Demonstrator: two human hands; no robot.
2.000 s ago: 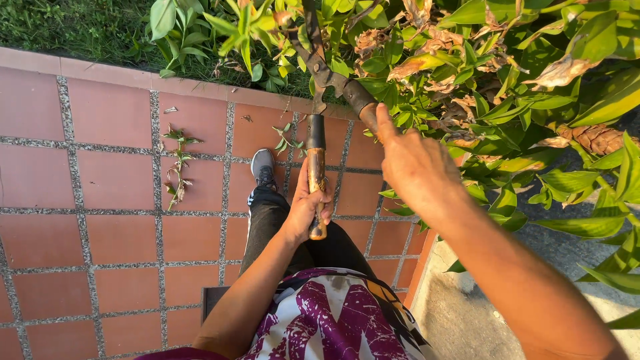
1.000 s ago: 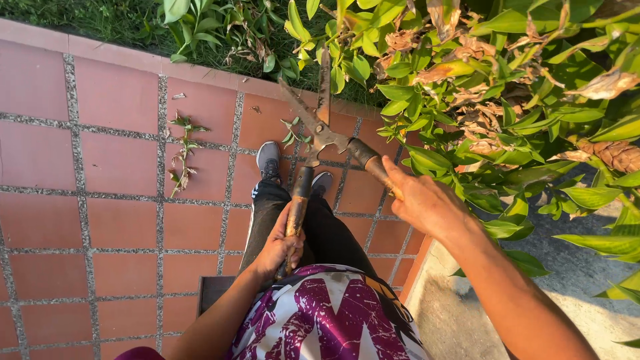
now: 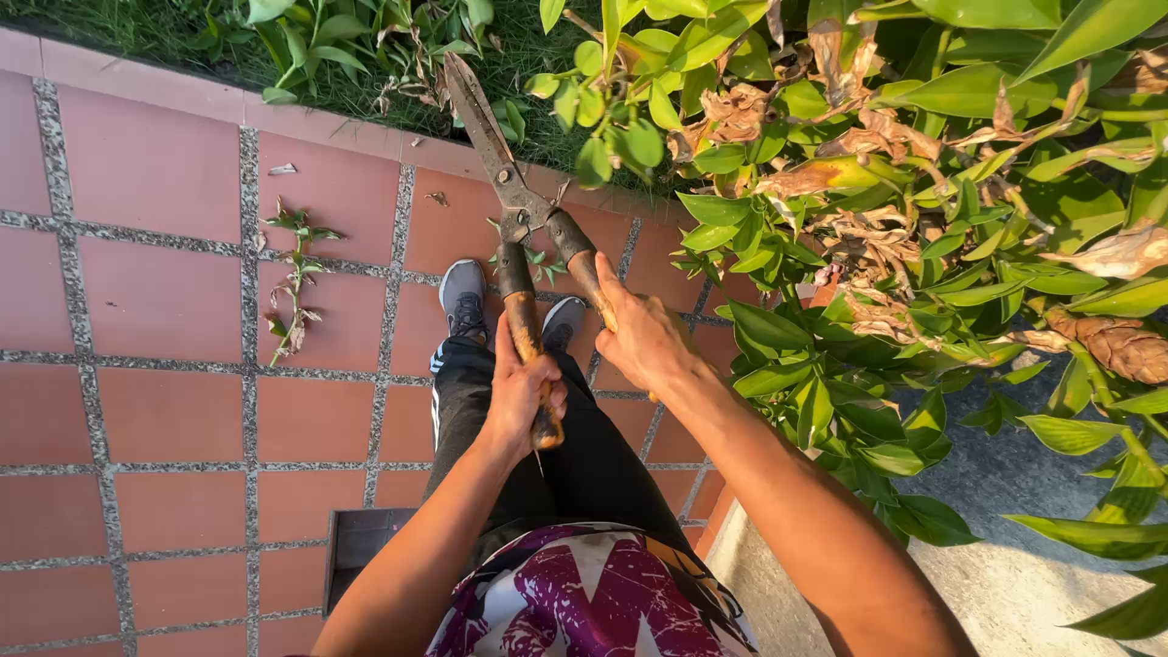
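A pair of hedge shears (image 3: 513, 196) with rusty metal blades and worn wooden handles is held in front of my body. My left hand (image 3: 527, 392) grips the left handle near its lower end. Around the right handle is closed my right hand (image 3: 643, 338), its index finger stretched along the wood. The blades lie nearly together and point up and left, their tips over the grass edge. To the right of the shears stands a leafy shrub (image 3: 776, 328) with green leaves and dry brown ones.
Cut plant stems (image 3: 294, 287) lie on the red tiled floor (image 3: 160, 310). A raised tile curb (image 3: 155, 82) borders the grass. A dark tray-like object (image 3: 351, 547) is by my left forearm. Concrete (image 3: 985, 584) lies at the lower right, and my shoes (image 3: 464, 292) stand below the shears.
The shears' blades, apart one second ago, have come nearly together. They now point up and left, away from the shrub, and the handles are closer to each other.
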